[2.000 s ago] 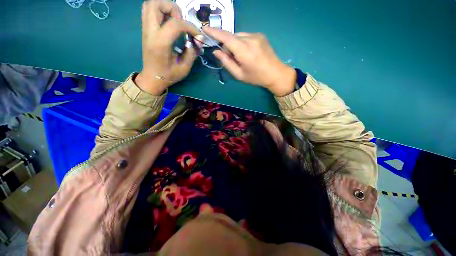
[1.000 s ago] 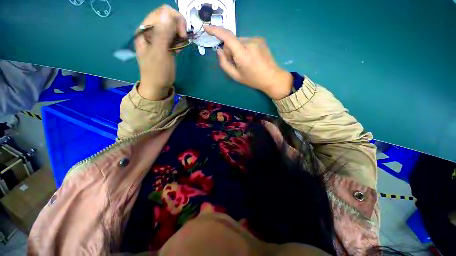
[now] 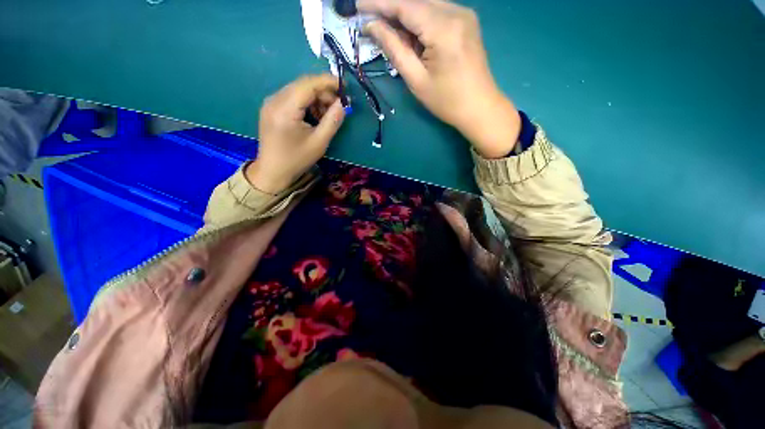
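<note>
A white camera housing lies on the green bench at the top edge of the picture, partly cut off. Dark wire leads with small white-tipped plugs run from it towards me. My left hand is left of the wires and pinches one lead by a small blue end. My right hand is over the housing's right side, fingers bent at its inner part and the wires. What the right fingertips hold is hidden and blurred.
The green bench spans the top. A blue bin stands below its edge at left, with a cardboard box beyond. A person's grey sleeve shows at far left. A dark-clothed person is at far right.
The wires now hang out towards me. My left hand has come down and taken a lead's end. My right hand has moved up and right. The pale loops at upper left are nearly out of view.
</note>
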